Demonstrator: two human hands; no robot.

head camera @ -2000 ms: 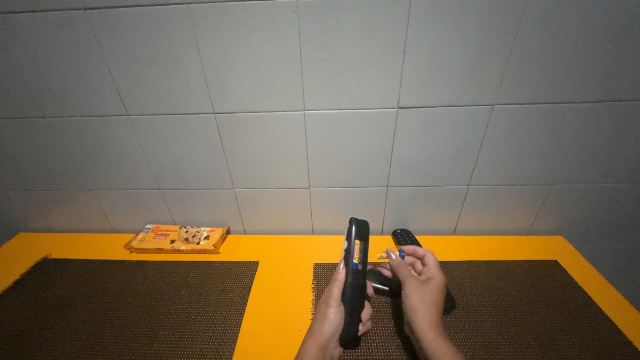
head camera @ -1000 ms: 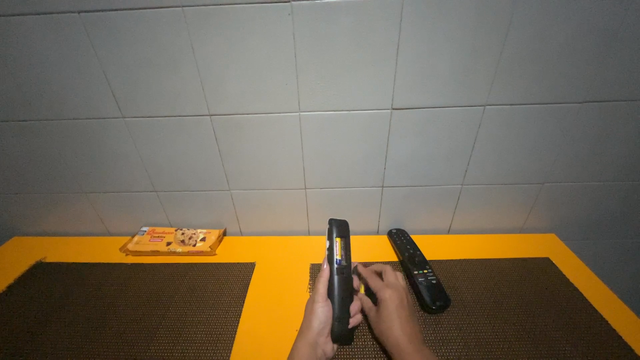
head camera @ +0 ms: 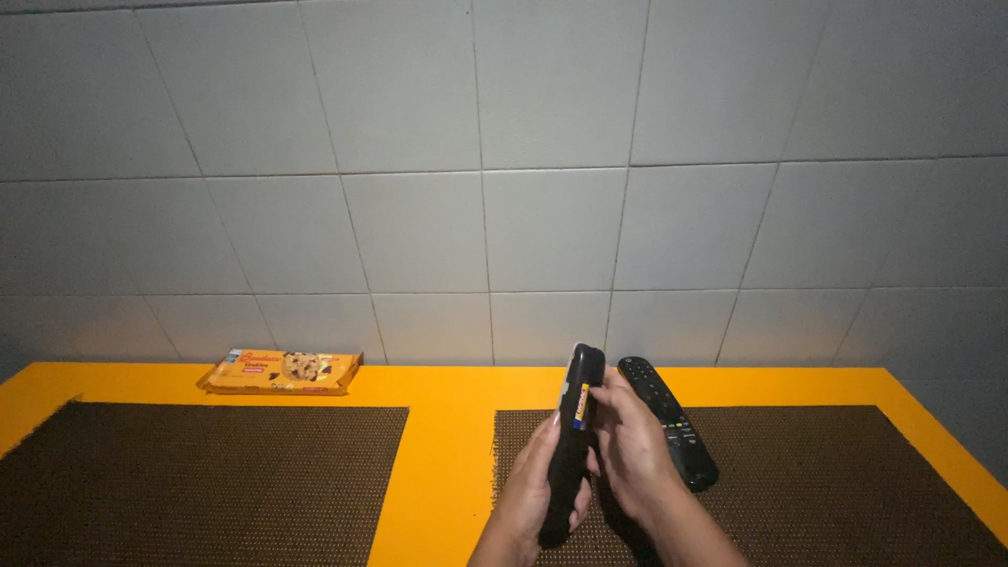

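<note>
My left hand (head camera: 535, 484) grips a black handheld device (head camera: 568, 465), likely a remote control, held upright and seen edge-on. Its opening shows a yellow and blue battery (head camera: 582, 406). My right hand (head camera: 634, 441) is at the device's right side, the thumb and fingers beside the battery and the upper part. Whether the right fingers hold anything is hidden. Just right of that hand, a second black remote control (head camera: 669, 421) lies buttons up, partly on a placemat.
An orange table (head camera: 449, 441) stands against a grey tiled wall (head camera: 559, 228). Brown woven placemats lie left (head camera: 213, 480) and right (head camera: 819, 480). A yellow packet of cookies (head camera: 279, 372) lies at the back left.
My right hand has moved from below and beside the opening, where it held a battery, up to the device's upper right side. The left hand still holds the device.
</note>
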